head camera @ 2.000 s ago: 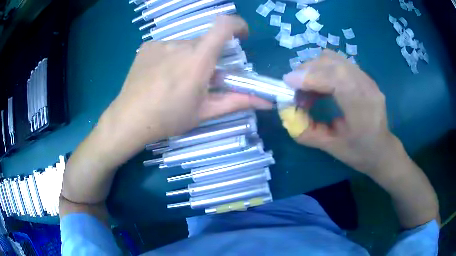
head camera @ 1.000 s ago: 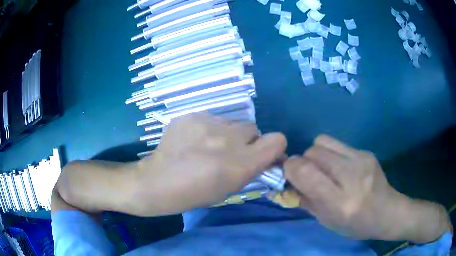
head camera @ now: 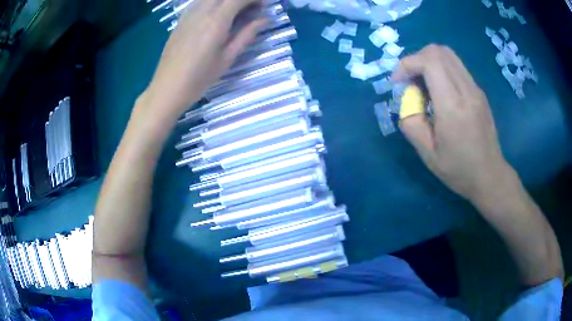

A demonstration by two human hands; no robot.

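A long row of silver-white metal tubes (head camera: 257,135) with thin rods sticking out at their left ends lies side by side down the middle. My left hand (head camera: 216,37) is over the far end of the row, fingers apart and blurred; whether it touches a tube is unclear. My right hand (head camera: 439,106), with a yellow wrap (head camera: 412,102) on one digit, is over the small clear pieces (head camera: 357,63). Its fingertips are low among them and partly hide them; I cannot tell if one is pinched.
A black tray (head camera: 78,141) with slim tubes is at the left. A bright white row of tubes (head camera: 53,260) lies at lower left. Yellowish tape (head camera: 298,274) is on the nearest tube. A clear plastic bag (head camera: 357,7) and another group of clear pieces (head camera: 511,56) are beyond.
My hands were together at the near end of the row. They have parted: the left moved to the far end, the right up to the clear pieces. The tube they held is no longer between them.
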